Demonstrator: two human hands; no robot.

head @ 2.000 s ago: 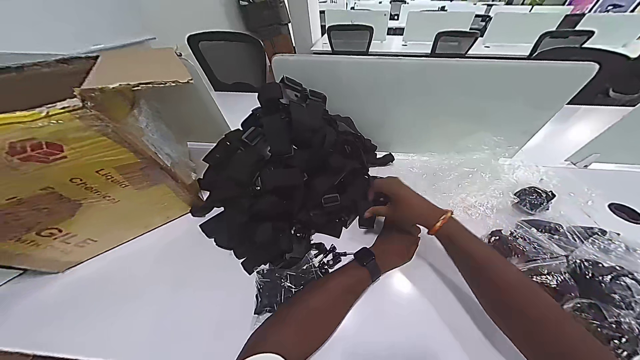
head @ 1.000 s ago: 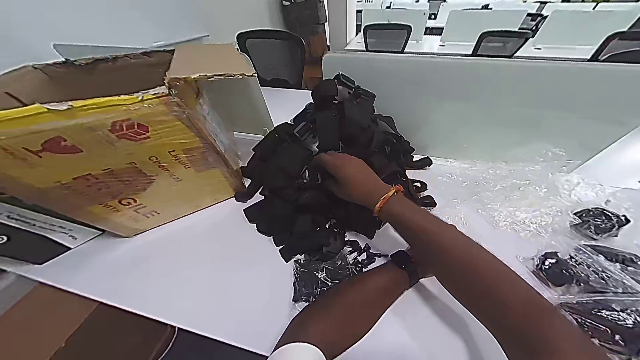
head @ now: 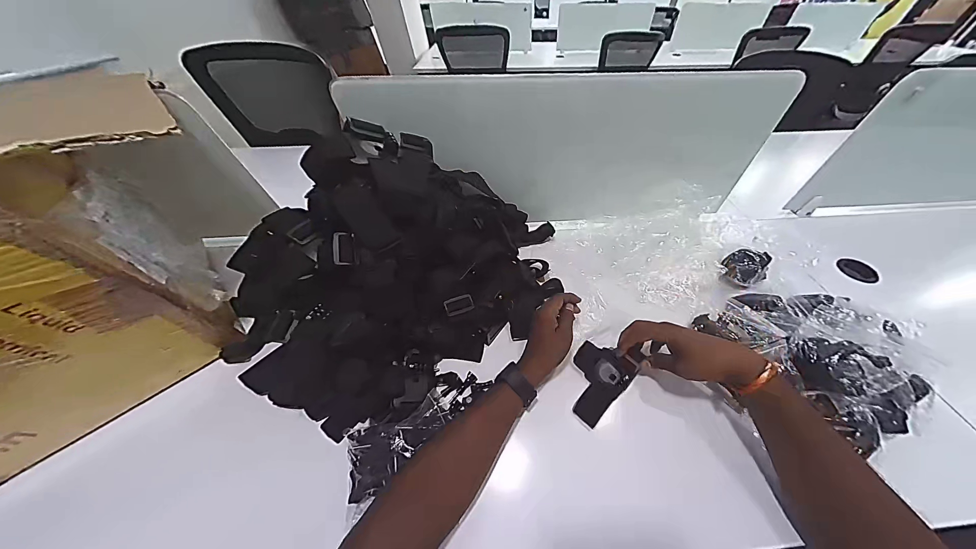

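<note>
A large heap of black straps with buckles point(head: 396, 252) covers the left middle of the white desk. My left hand point(head: 553, 335) is at the heap's right edge, its fingers bent close to a black strap; whether it grips the strap is unclear. To its right, my right hand point(head: 686, 354) pinches a folded black strap piece point(head: 606, 374) with a grey round part, just over the desk. A clear bag of small black parts point(head: 389, 450) lies below the heap, partly behind my left forearm. More clear bags with dark items point(head: 846, 358) lie right of my right hand.
An open cardboard box point(head: 114, 351) with yellow tape stands at the left. Crumpled clear plastic point(head: 656, 252) and a small wrapped black bundle point(head: 746, 267) lie toward the back right. A frosted partition point(head: 564, 145) edges the desk, with an office chair point(head: 263, 91) behind.
My right hand has moved from the heap to the right and now holds a black strap piece. My left hand is now at the heap's right edge. The view has shifted.
</note>
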